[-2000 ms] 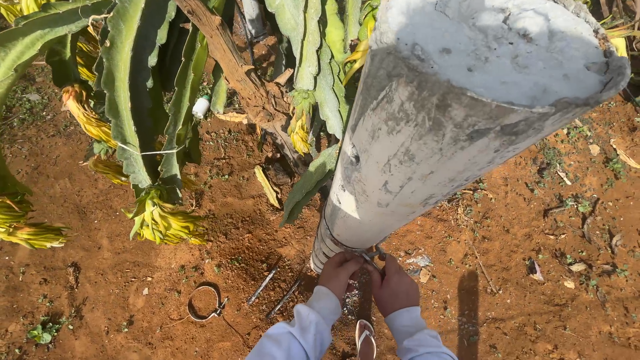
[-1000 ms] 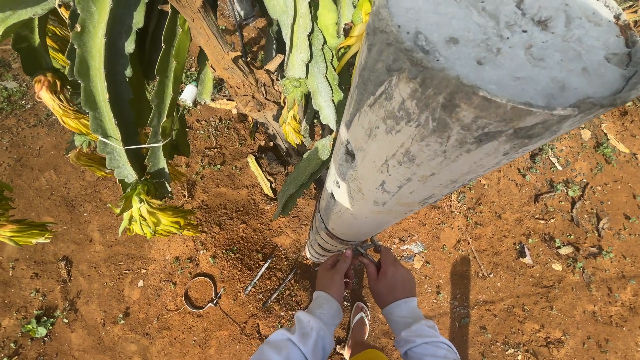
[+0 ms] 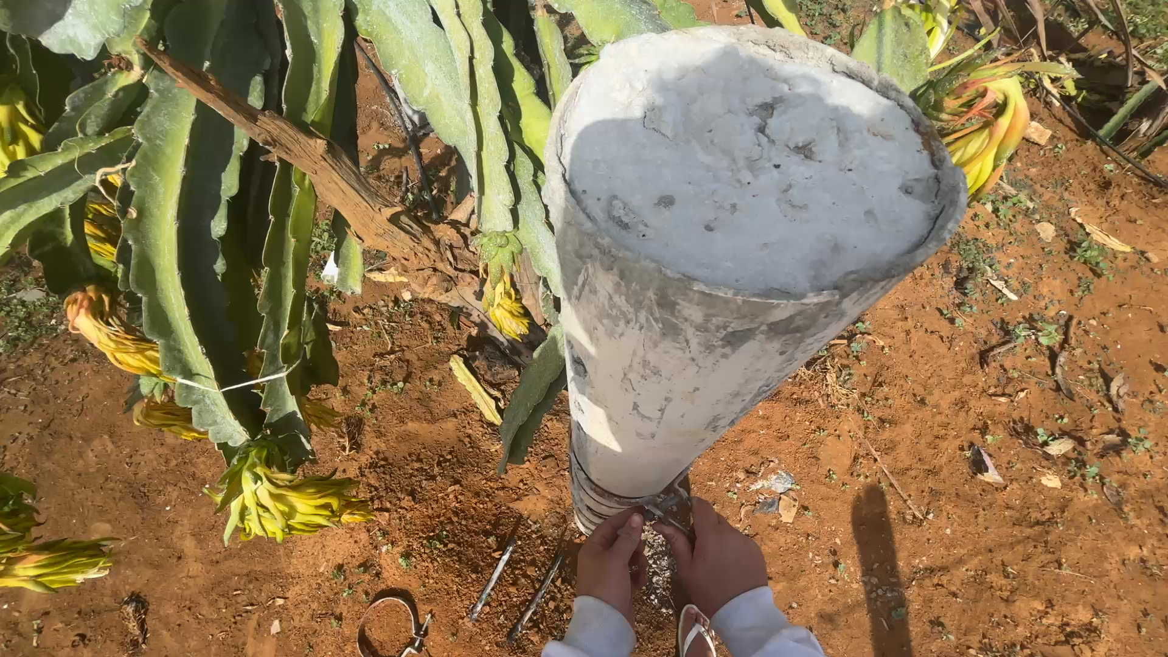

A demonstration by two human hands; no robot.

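Observation:
A tall round concrete post (image 3: 666,365) stands in the middle, wider at its top in this view, with several dark bands (image 3: 598,497) around its low part. My left hand (image 3: 611,561) has thumb and fingers pinched at the band's near side, by a small metal fastener (image 3: 659,513). Just right of it, my right hand (image 3: 721,557) grips something at the same fastener, mostly hidden by the fingers. A loose round metal clamp (image 3: 365,630) lies on the soil at the bottom, left of my hands. Two thin metal rods or strips (image 3: 494,577) lie between clamp and hands.
Dragon fruit stems (image 3: 169,246) with wilted yellow flowers (image 3: 283,502) hang at the left, some tied with white string. A brown woody branch (image 3: 319,164) slants behind them. More flowers (image 3: 985,128) are at upper right. A sandalled foot (image 3: 696,630) is below my hands.
The view has shifted, showing the post's whole top and more ground at the right. Both hands stay at the band on the post's low part.

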